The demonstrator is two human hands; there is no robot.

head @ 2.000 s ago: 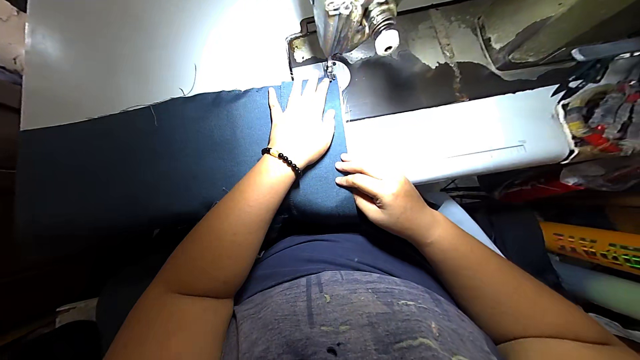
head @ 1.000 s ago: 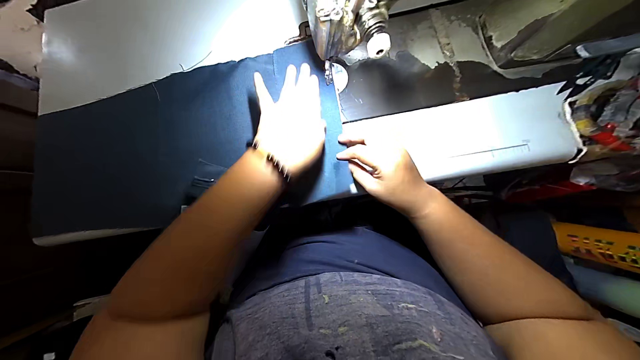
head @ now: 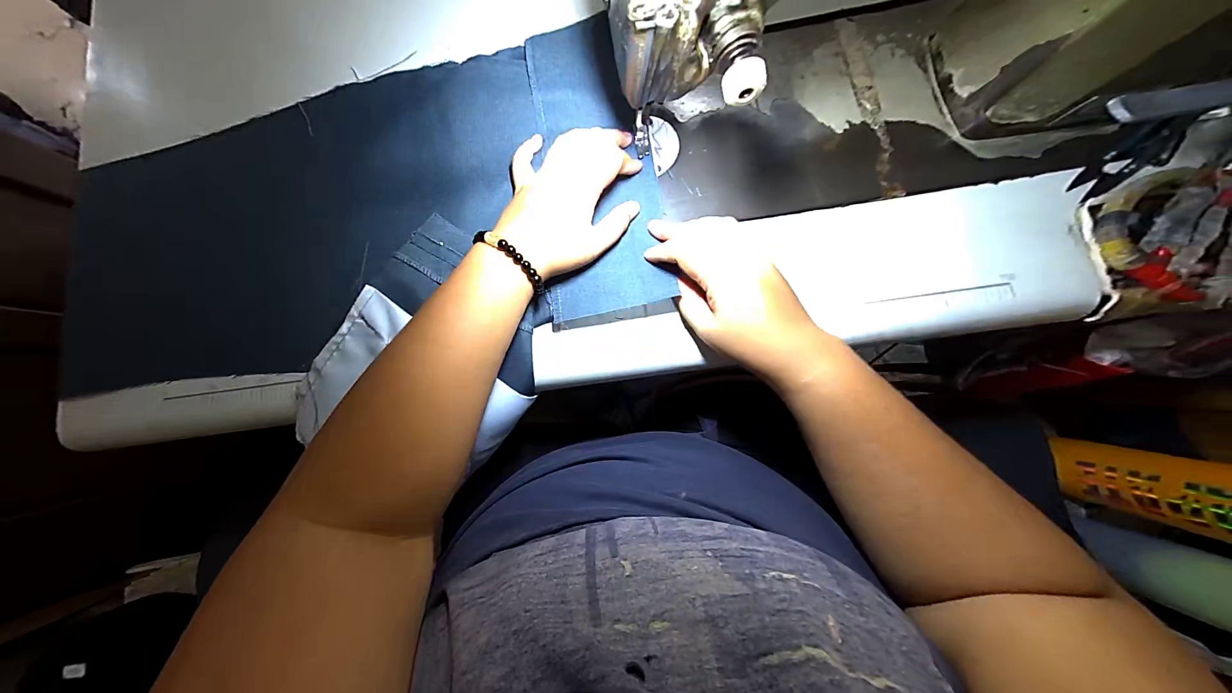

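Dark blue fabric [head: 241,221] lies across the sewing table, its right edge running under the presser foot [head: 643,135] of a sewing machine [head: 674,48]. My left hand [head: 577,197], with a black bead bracelet [head: 515,258] at the wrist, rests on the fabric just below and left of the foot, fingers bent. My right hand [head: 736,284] is at the fabric's lower right edge, thumb and fingers around that edge; whether they pinch it is hard to tell. A folded part with white pocket-like cloth [head: 361,332] hangs over the table's front edge beside my left forearm.
The white table edge [head: 943,260] runs along the front. At the right are a pile of spools and scraps [head: 1160,241], dark scissors-like tools [head: 1131,159] and a yellow perforated basket [head: 1145,476] lower down. The machine's worn bed [head: 799,144] lies beyond my right hand.
The fabric has moved up past the presser foot, and its lower end with the white cloth now shows. My left hand's fingers, spread flat one second ago, are now bent.
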